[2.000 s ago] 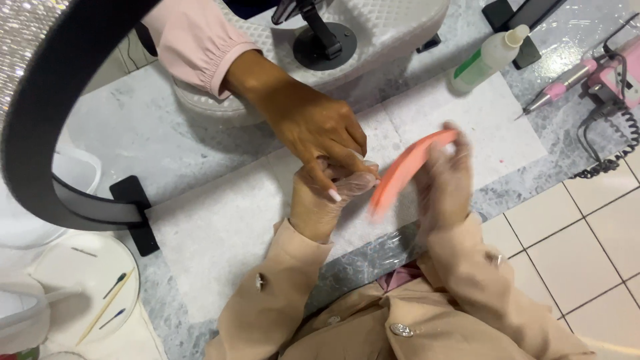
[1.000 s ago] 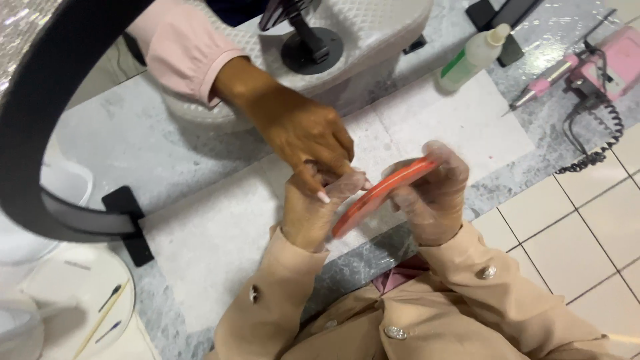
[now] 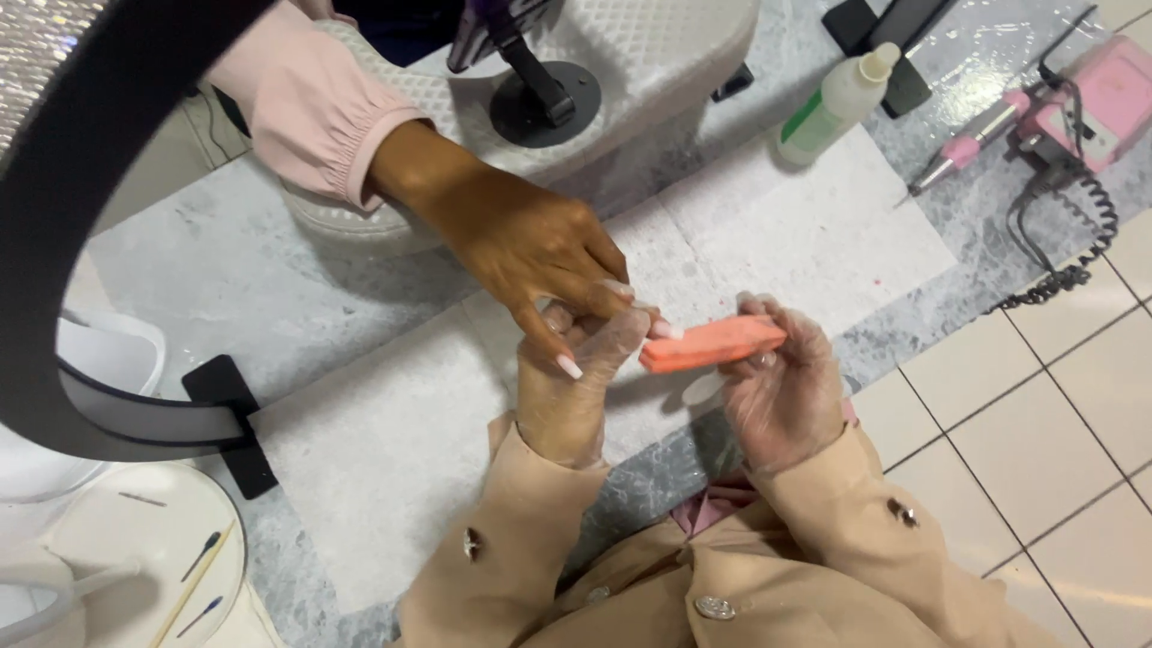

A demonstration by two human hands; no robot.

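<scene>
My left hand [image 3: 580,382], in a clear glove, holds a finger of another person's hand [image 3: 540,243], which reaches in from the upper left with long pale nails. Between my right thumb and fingers is an orange nail file [image 3: 711,344]; its left end lies at the nail of the held finger, and whether they touch I cannot tell. My right hand [image 3: 787,387] is gloved too. Both hands are above a white paper sheet [image 3: 396,504] on the grey marbled table [image 3: 193,279].
A black ring lamp frame [image 3: 36,360] curves along the left. Behind are a quilted white armrest [image 3: 666,54], a phone stand [image 3: 544,103] and a white bottle [image 3: 832,108]. A pink nail drill [image 3: 976,139] with coiled cord lies right. Sticks and small brushes rest on a round white tray [image 3: 229,522].
My right hand has turned the orange file from a steep slant to nearly level. My left hand keeps its hold on the other person's finger.
</scene>
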